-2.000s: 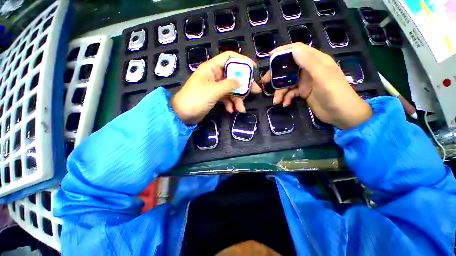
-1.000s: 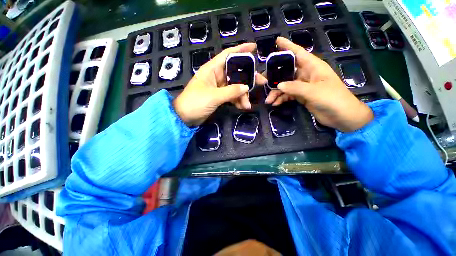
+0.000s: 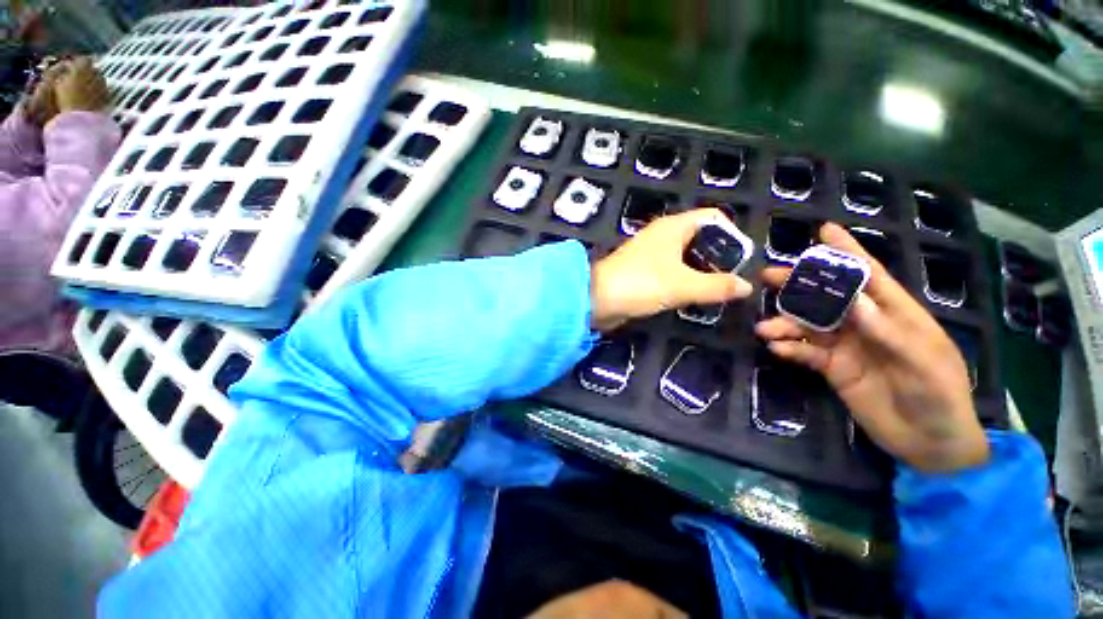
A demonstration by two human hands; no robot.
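Observation:
My left hand (image 3: 671, 268) holds one smartwatch unit (image 3: 719, 248) between thumb and fingers, its dark face up and tilted. My right hand (image 3: 895, 357) holds a second smartwatch unit (image 3: 823, 288), silver-edged, with small light text on its dark screen. The two watches are apart, above the black foam tray (image 3: 641, 438). The tray holds rows of dark face-up watches and several face-down watches (image 3: 581, 200) in its far left corner. My hands hide part of the middle pockets.
White foam trays (image 3: 272, 281) with dark watches are stacked at left, with a blue layer (image 3: 260, 312) between. A red piece (image 3: 160, 520) is low at left. Another person's pink sleeve (image 3: 67, 194) is at far left. Dark watches (image 3: 1028, 290) and a pale box (image 3: 1086, 327) are at right.
The view has swung left, so the tray sits further right. The watches, side by side before, are now apart and tilted. The right watch now shows text in place of a red mark.

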